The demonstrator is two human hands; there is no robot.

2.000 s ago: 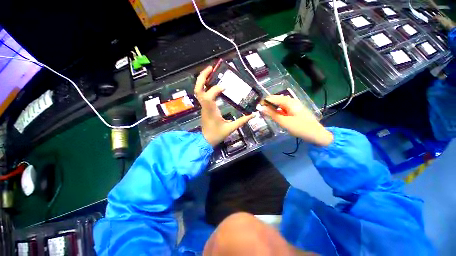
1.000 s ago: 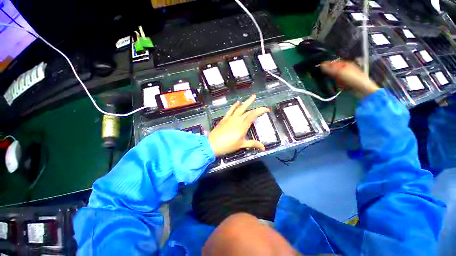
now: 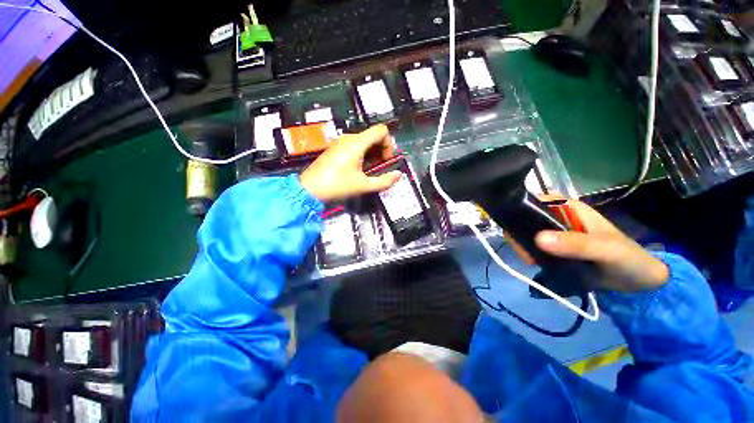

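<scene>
Dark-red and black phones with white labels lie in two rows in a clear tray (image 3: 541,149). My left hand (image 3: 347,165) has thumb and fingers around the upper edge of a phone (image 3: 403,202) in the front row, which looks slightly tilted. My right hand (image 3: 603,248) grips a black barcode scanner (image 3: 488,178) over the tray's right part, its head toward that phone. An orange-red patch shows by the right fingers; what it is cannot be told. The scanner hides part of the phones below it.
A white cable (image 3: 446,107) hangs across the tray. An orange-faced piece (image 3: 306,139) lies at the tray's left. A black cylinder (image 3: 198,178) stands left of it. A keyboard (image 3: 364,37) and green clip (image 3: 255,35) are behind. More phone trays stand right (image 3: 686,107) and lower left (image 3: 50,372).
My right hand has brought the scanner from the bench at the right to over the tray. My left hand, earlier spread over the front row, now holds a phone's edge.
</scene>
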